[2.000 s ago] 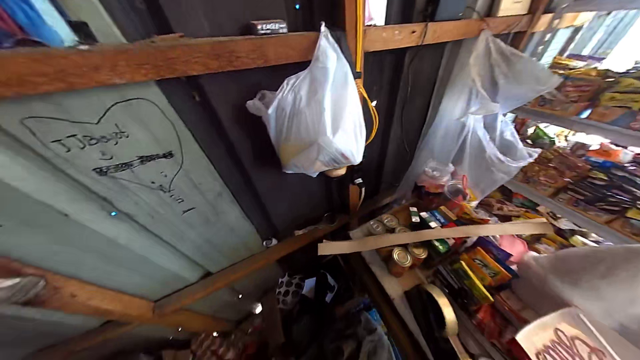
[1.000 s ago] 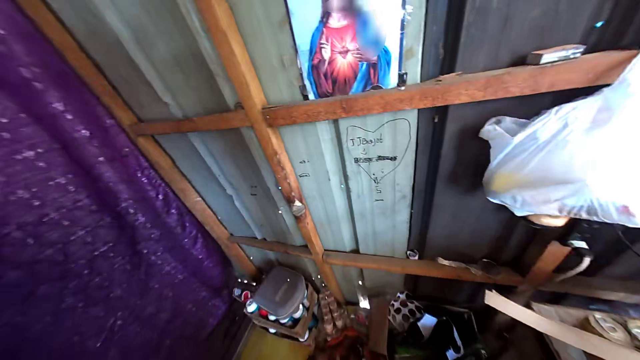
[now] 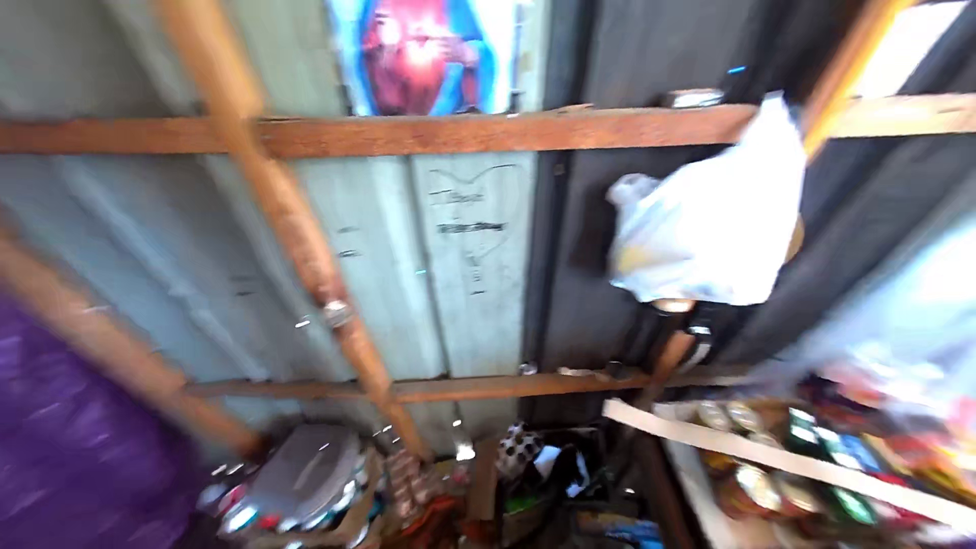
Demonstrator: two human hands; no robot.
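Neither of my hands shows in this blurred view. A white plastic bag [image 3: 705, 221] hangs against the dark corrugated wall, right of centre. Left of it, a heart outline and some writing are drawn on the pale metal wall sheet [image 3: 476, 206]. Above the drawing, a picture of a robed figure [image 3: 419, 57] is cut off by the top edge. A horizontal wooden beam [image 3: 457, 136] crosses below that picture, and a small box [image 3: 695, 97] rests on it near the bag.
Tins [image 3: 755, 488] and packets sit lower right behind a pale strip [image 3: 762, 455]. A crate of containers with a grey lid [image 3: 309, 465] stands lower left, beside a purple curtain [image 3: 69, 435]. A slanting wooden post [image 3: 286, 206] crosses the left side.
The view has swung left to the purple curtain, then partly back right, bringing the whole hanging bag and the tins into sight again. No hand appears in any frame.
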